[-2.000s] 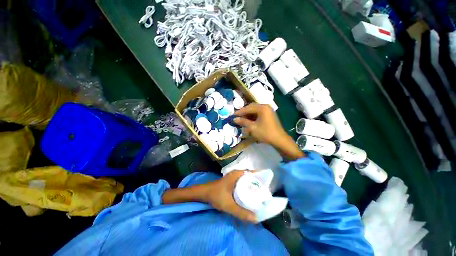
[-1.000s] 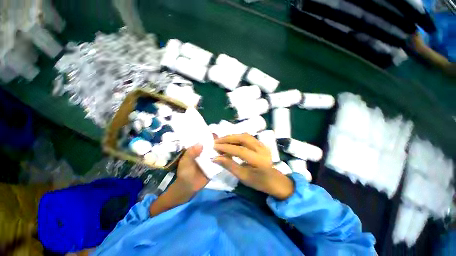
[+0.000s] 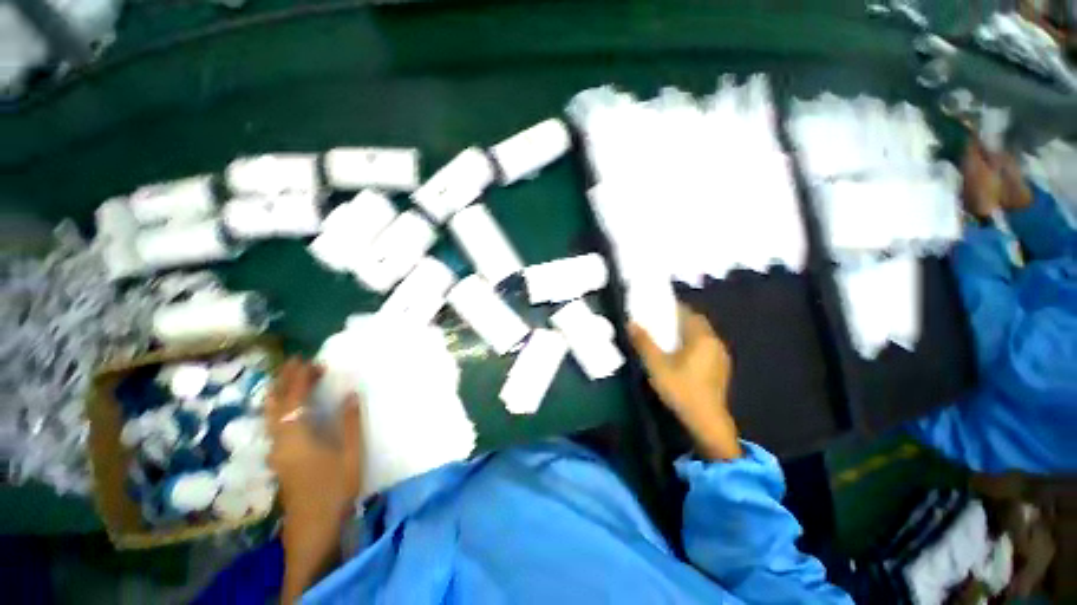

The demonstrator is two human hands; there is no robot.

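Observation:
My right hand holds a white bagged unit at the lower left of the rows of bagged units on a black tray. My left hand is between the disc box and a stack of white sleeves. Its fingers are blurred, and I cannot tell whether it holds anything. The open cardboard box is full of white and blue discs. Several white cylindrical devices lie loose on the green bench.
The green bench runs across the view. A tangled pile of white cables lies at the left. A second black tray with bagged units stands at the right, beside another person in a blue smock. White items show at the lower right.
The view has swung right toward the trays. My hands, together on a white sleeve before, are now apart: the right is at the tray with a bagged unit, the left beside the disc box.

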